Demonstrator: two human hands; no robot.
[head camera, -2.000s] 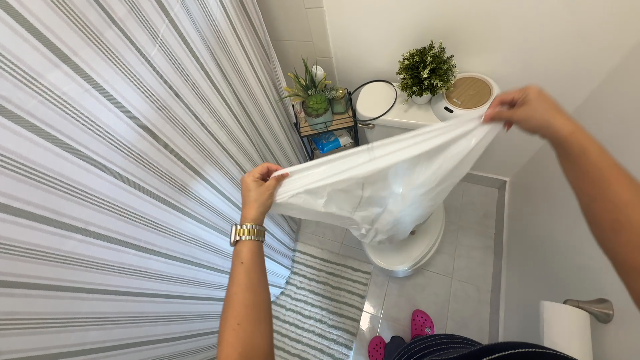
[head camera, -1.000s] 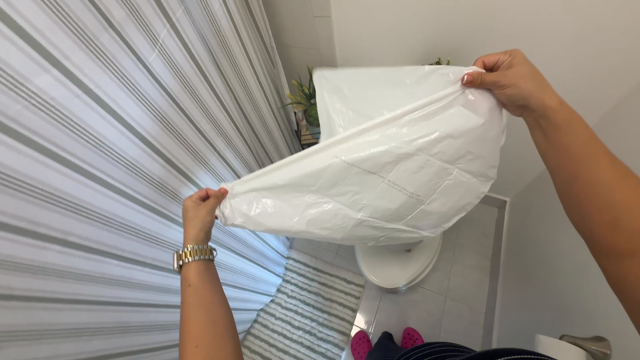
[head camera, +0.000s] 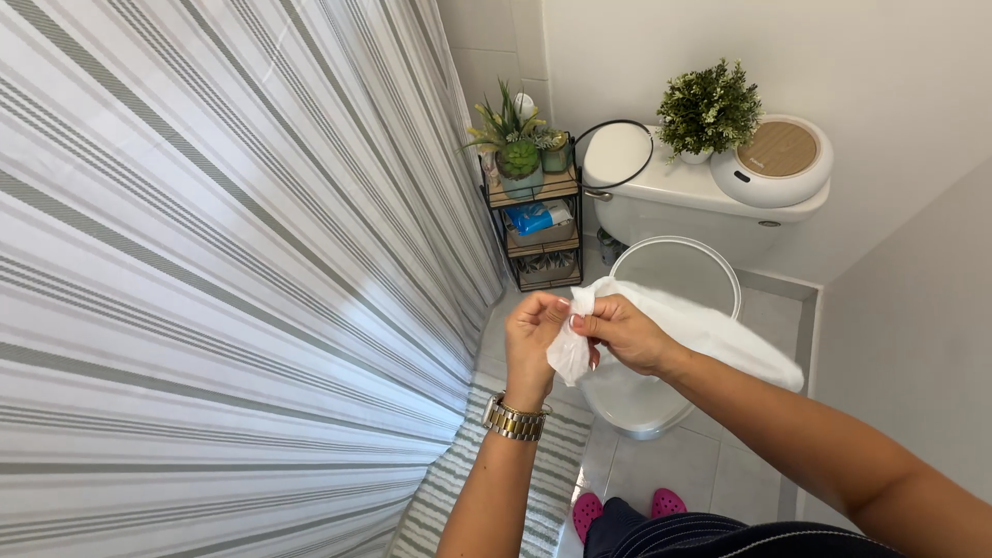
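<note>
A white plastic bag (head camera: 697, 325) trails to the right over the toilet, its gathered end between my two hands. My left hand (head camera: 535, 337), with a metal watch on the wrist, pinches one side of the gathered plastic. My right hand (head camera: 624, 329) grips the same bunch from the other side, fingers touching or almost touching those of the left. Below and behind the bag is the white toilet (head camera: 639, 403). A round, pale lid or ring shape (head camera: 674, 260) with a white rim shows above it, partly covered by the bag.
A striped shower curtain (head camera: 232, 271) fills the left. A small three-tier shelf (head camera: 542, 246) holds plants and wipes. On the toilet tank (head camera: 659, 190) are a leafy plant (head camera: 709, 108), a round white container with a wooden top (head camera: 775, 167) and a black hoop (head camera: 651, 155). A striped mat (head camera: 558, 457) lies on the floor.
The bag was stretched wide between my spread hands; now my hands have come together low in the middle on its gathered end. The tank and shelf show again.
</note>
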